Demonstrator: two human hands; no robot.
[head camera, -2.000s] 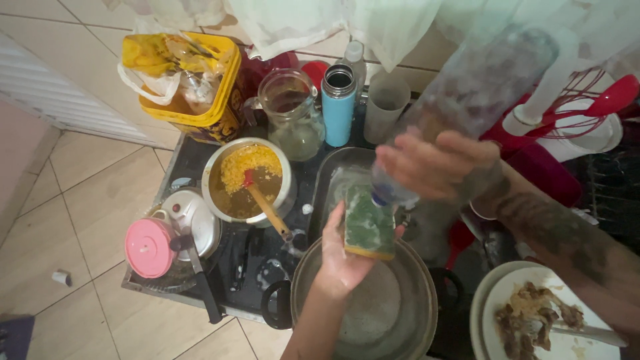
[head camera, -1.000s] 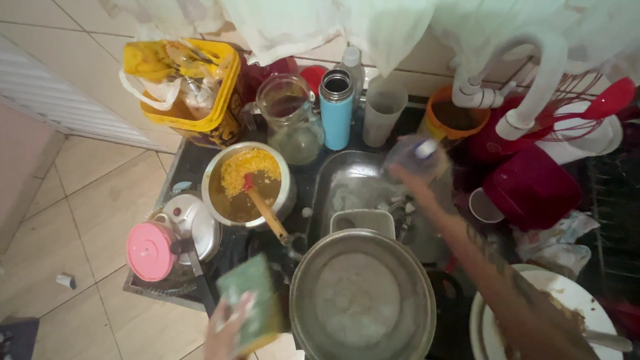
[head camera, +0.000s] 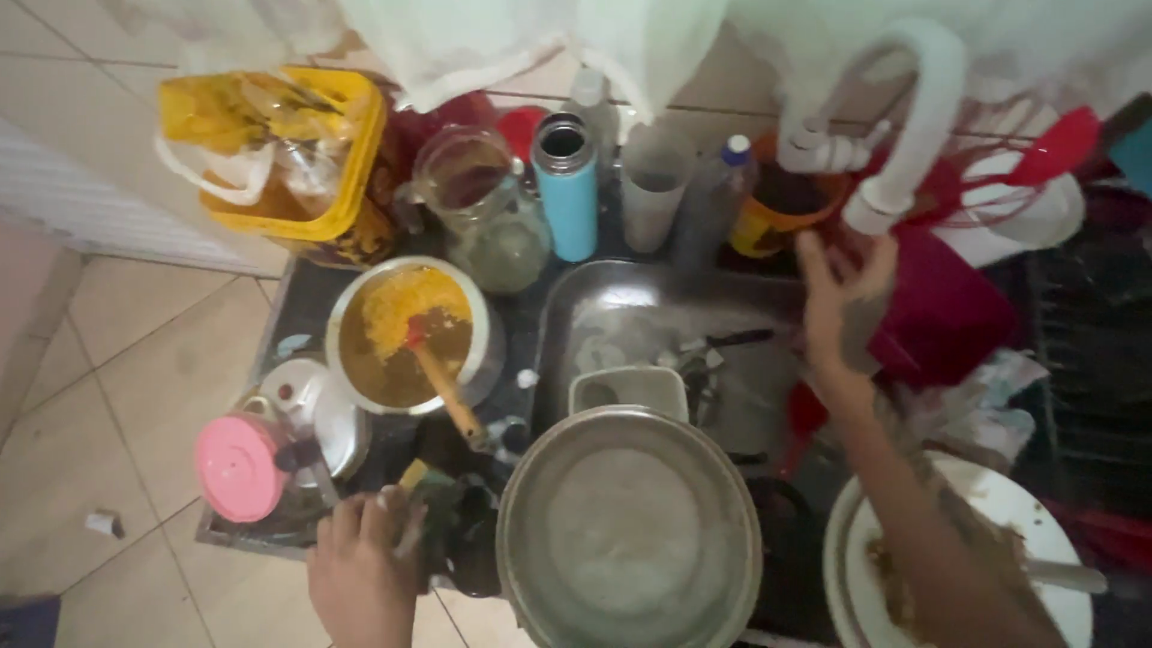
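My left hand (head camera: 367, 562) is at the lower left, its fingers on a green and yellow sponge (head camera: 427, 495) at the counter's front edge; blur and shadow hide part of the sponge. My right hand (head camera: 846, 292) reaches over the sink's right side, fingers apart and holding nothing, just below the spout of the white faucet (head camera: 877, 202). Between my hands a large round metal pan (head camera: 630, 531) rests over the front of the metal sink (head camera: 621, 279). A clear bottle with a blue and white cap (head camera: 715, 202) stands behind the sink.
A pot of yellow food (head camera: 409, 333) with a wooden-handled utensil stands left of the sink. Behind are a glass pitcher (head camera: 490, 216), a blue thermos (head camera: 567, 193) and a yellow bin (head camera: 360, 171). A plate with food scraps (head camera: 1048, 531) lies right, near a dark red container (head camera: 940, 306).
My left hand has moved down and left with the sponge. My right hand has let go of the clear bottle, now standing behind the sink, and has moved toward the faucet.
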